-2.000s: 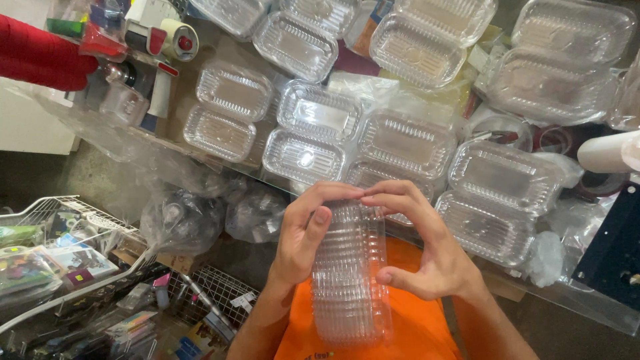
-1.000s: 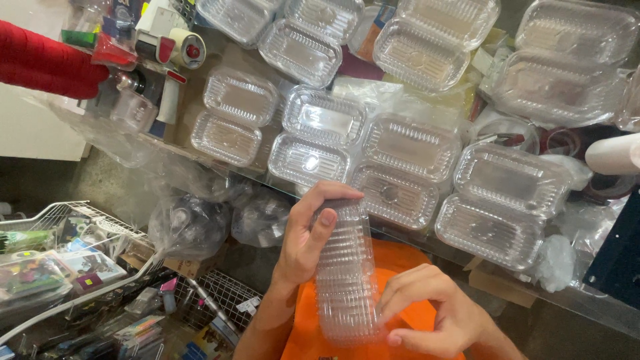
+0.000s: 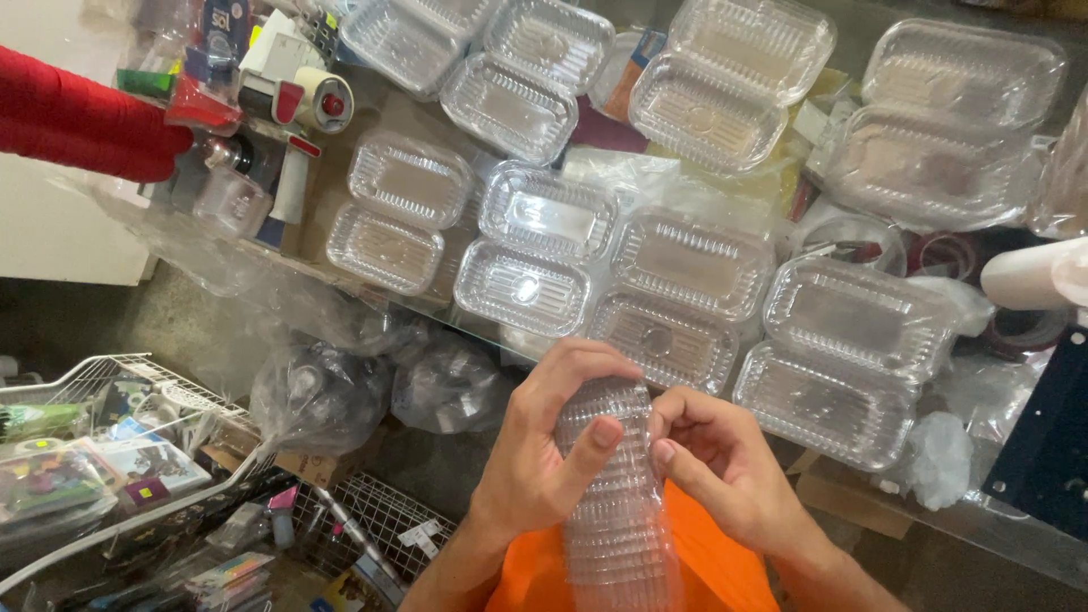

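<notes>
A tall nested stack of clear plastic clamshell containers point(image 3: 616, 501) stands against my orange shirt, its lower end cut off by the frame. My left hand point(image 3: 565, 438) grips its upper part, fingers over the top end and thumb across the near face. At the right edge of the stack, the thumb and fingertips of my right hand point(image 3: 714, 467) are close together against the plastic; whether they pinch anything is unclear. Beyond my hands, several opened clear containers lie in rows on a glass counter, among them one at the left point(image 3: 395, 212) and one at the right point(image 3: 858, 319).
A tape dispenser point(image 3: 319, 102) and a red roll point(image 3: 85, 115) are at the upper left. Plastic-wrapped bundles point(image 3: 319, 395) hang below the counter's edge. A white wire basket point(image 3: 127, 365) with packaged goods is at the lower left, a white roll point(image 3: 1037, 274) at the right.
My right hand was around the stack's right side, then lower near its bottom end, and is now up at its upper right edge. My left hand stays on the stack.
</notes>
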